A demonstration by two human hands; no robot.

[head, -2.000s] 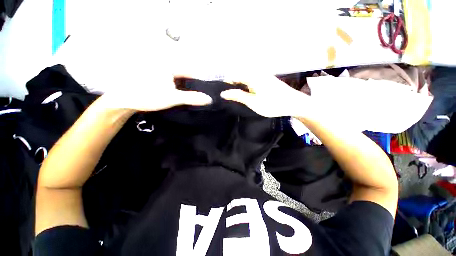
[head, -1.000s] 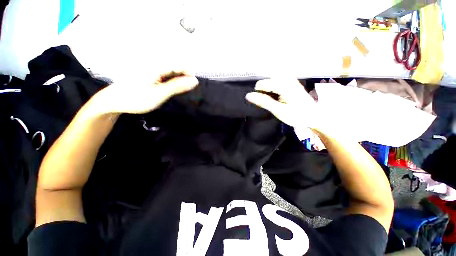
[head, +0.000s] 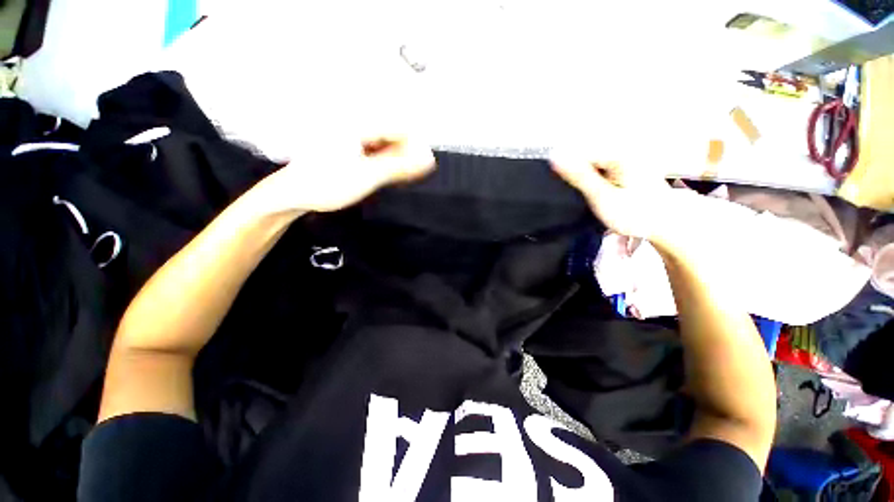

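A black garment (head: 441, 265) fills the lap and reaches up to the table's front edge. Its straight black band (head: 495, 186) is spread flat between my hands at that edge. My left hand (head: 363, 175) holds the band's left end, fingers curled. My right hand (head: 613, 191) holds its right end, thumb on the near side. Both hands are overexposed, so finger detail is partly lost. A white drawcord loop (head: 327, 258) shows on the garment below my left hand.
White table (head: 549, 78) ahead. Dark red scissors (head: 833, 137), a yellow-handled tool (head: 784, 86) and tan tape bits (head: 745, 125) lie at its right. A black pile with white cords (head: 118, 196) is at left, white and pink cloth (head: 765, 260) at right. Blue strip (head: 180, 18) at upper left.
My hands have moved apart from near touching, and more of the black band shows stretched between them. The view has shifted, so the table items sit further right and lower.
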